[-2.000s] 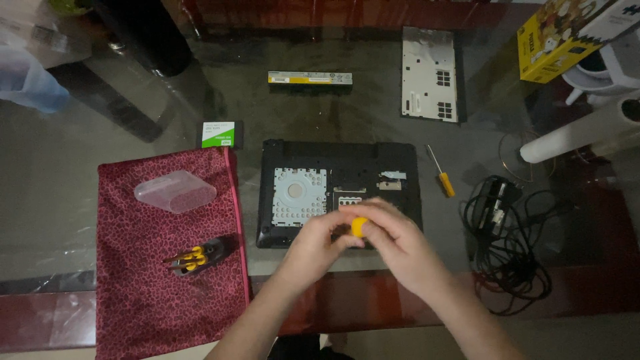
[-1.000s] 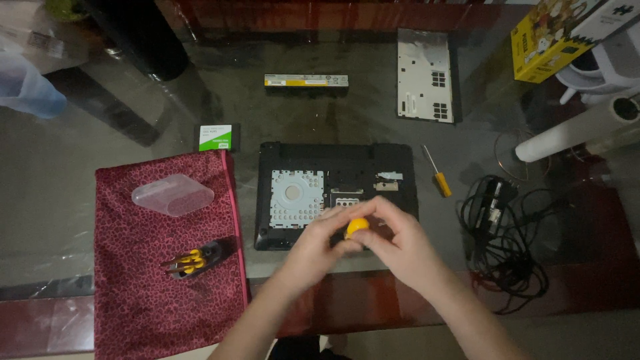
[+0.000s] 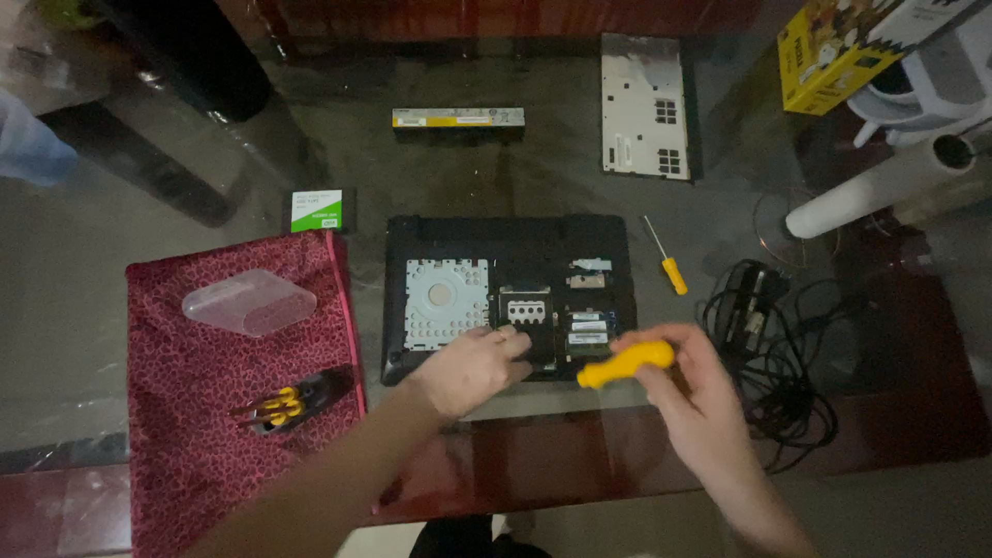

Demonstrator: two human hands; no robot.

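Note:
A black laptop (image 3: pixel 519 240) lies upside down on the glass table, its underside cover off and a metal optical drive plate (image 3: pixel 447 304), an empty-looking bay and a memory module (image 3: pixel 587 338) in view. My left hand (image 3: pixel 473 370) rests on the lower middle of the laptop, fingertips at the bay; whether they grip anything is hidden. Over the laptop's lower right corner, my right hand (image 3: pixel 682 380) holds a yellow screwdriver handle (image 3: pixel 626 364), its narrow end towards the left; no shaft is visible. Right of the laptop lies a small yellow screwdriver (image 3: pixel 670 271).
Behind the laptop lie a battery pack (image 3: pixel 459 118) and the removed cover (image 3: pixel 642 116). Left are a green-and-white SSD (image 3: pixel 316 210) and a red patterned cloth (image 3: pixel 232 480) bearing a clear plastic case (image 3: pixel 249 303) and a bit holder (image 3: pixel 291 403). Black cables (image 3: pixel 767 387) lie right, below a white roll (image 3: pixel 868 190).
My hands, together at the yellow handle in the earlier frames, are now apart. The left has moved to the laptop's bay; the right has moved to the right with the handle.

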